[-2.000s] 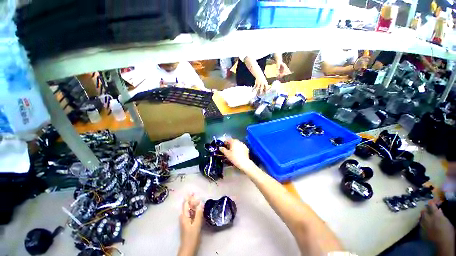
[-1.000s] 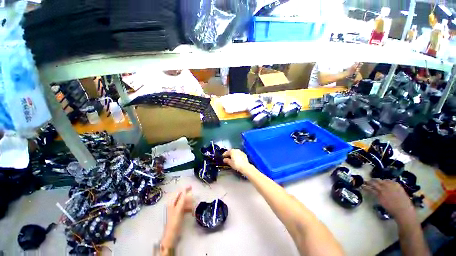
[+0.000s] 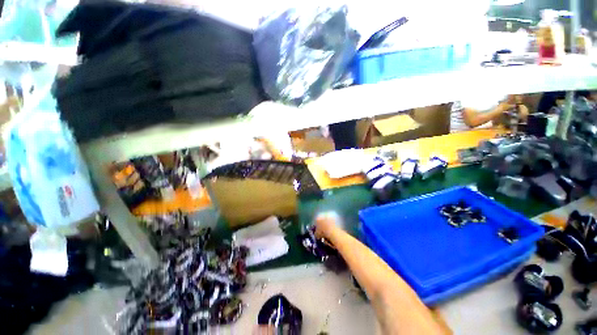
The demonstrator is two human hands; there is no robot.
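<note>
My right hand point(image 3: 329, 227) is stretched forward, blurred, with its fingertips at a black dome housing point(image 3: 315, 245) behind the pale work surface. I cannot tell whether it grips it. Another black dome housing point(image 3: 280, 314) stands open side up near the bottom edge, cut off by it. Only a small skin-coloured bit of my left hand point(image 3: 266, 329) shows beside that housing; the rest is below the picture.
A pile of ring-shaped boards point(image 3: 190, 284) lies left, a paper sheet point(image 3: 262, 242) behind it. A stacked blue bin point(image 3: 419, 262) holding small modules stands right of my forearm. More dome housings point(image 3: 538, 313) lie far right. A shelf point(image 3: 406, 91) spans above.
The view has tilted up and shifted left, so the bench sits lower and further right. My left hand has nearly left the picture. The other person's hand at right is out of view.
</note>
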